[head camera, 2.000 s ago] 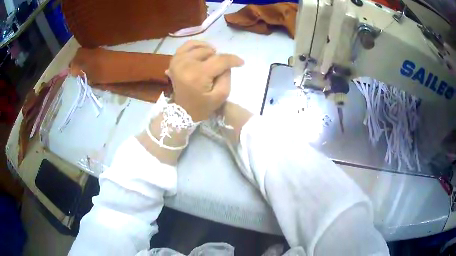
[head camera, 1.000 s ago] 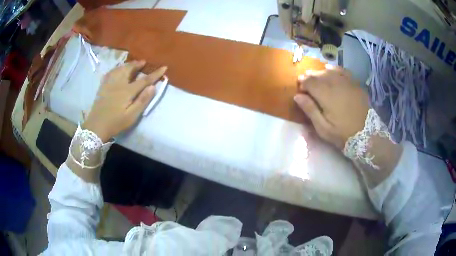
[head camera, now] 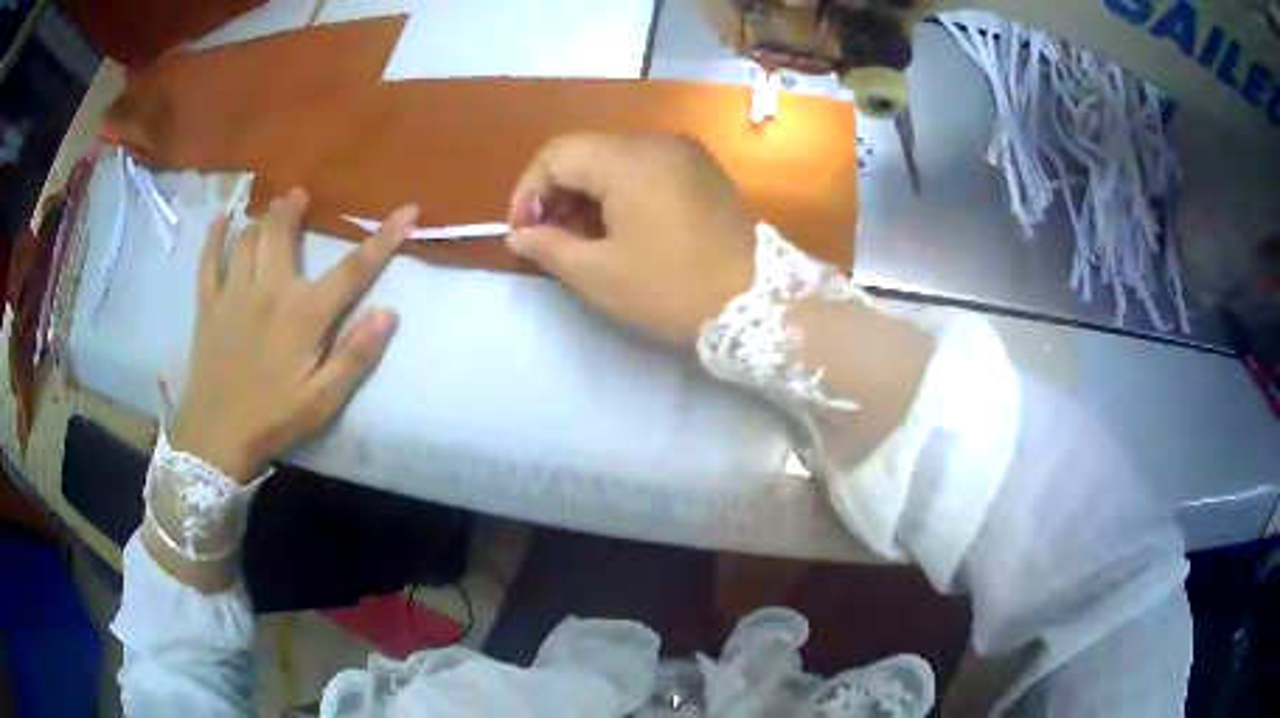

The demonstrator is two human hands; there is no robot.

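A rust-brown fabric panel [head camera: 463,133] lies flat across the white table, its right end under the lamp at the presser foot [head camera: 762,96]. A narrow white strip [head camera: 456,230] lies along the panel's near edge. My right hand [head camera: 632,232] pinches the strip's right end between thumb and fingers. My left hand [head camera: 288,323] has its fingers spread, with the index fingertip at the strip's left part and the other fingertips near the panel's edge. The hand rests flat and grips nothing that I can see.
The sewing machine head [head camera: 1193,49] is at the upper right, with a ribbed cream knob [head camera: 880,93]. A bundle of white strips [head camera: 1088,168] hangs right of the needle. Short loose white strips [head camera: 152,197] lie at the left. More brown fabric [head camera: 176,25] is at the top left.
My right hand has moved left from the panel's right end and taken hold of the white strip. The strip, earlier under my left hand, now lies along the panel's edge. The view has shifted.
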